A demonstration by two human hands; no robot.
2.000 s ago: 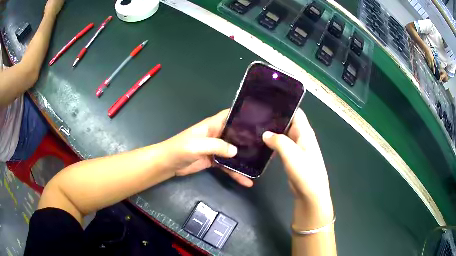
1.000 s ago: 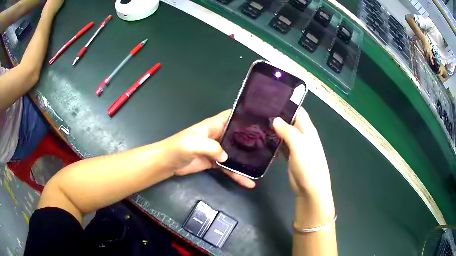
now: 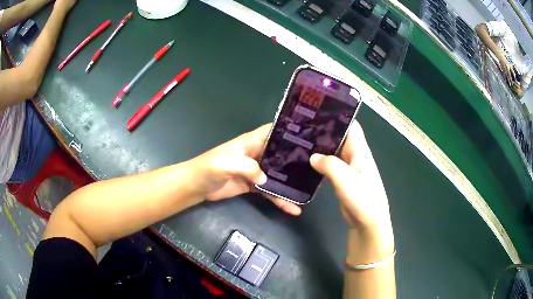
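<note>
A smartphone (image 3: 310, 134) with a light metal edge is held upright, tilted to the right, above the bench. Its screen shows a dim picture with pale patches and a bright reflection at the top. My left hand (image 3: 234, 169) holds its lower left side, thumb at the lower corner and fingers behind. My right hand (image 3: 356, 181) holds its right side, thumb over the lower right of the screen. Two phone batteries (image 3: 235, 252) lie side by side near the bench edge.
Red marker pens (image 3: 158, 99) and ballpoint pens (image 3: 143, 73) lie at upper left. A white round base (image 3: 162, 7) is behind them. A clear tray (image 3: 390, 82) of keypad phones sits on the green conveyor (image 3: 435, 111) beyond the pale rail. Neighbour's arms (image 3: 38, 58) are far left; another person (image 3: 504, 49) is far right.
The smartphone's screen has gone from dark to a lit picture. My right thumb has moved on the screen. The tray on the conveyor has shifted up and left.
</note>
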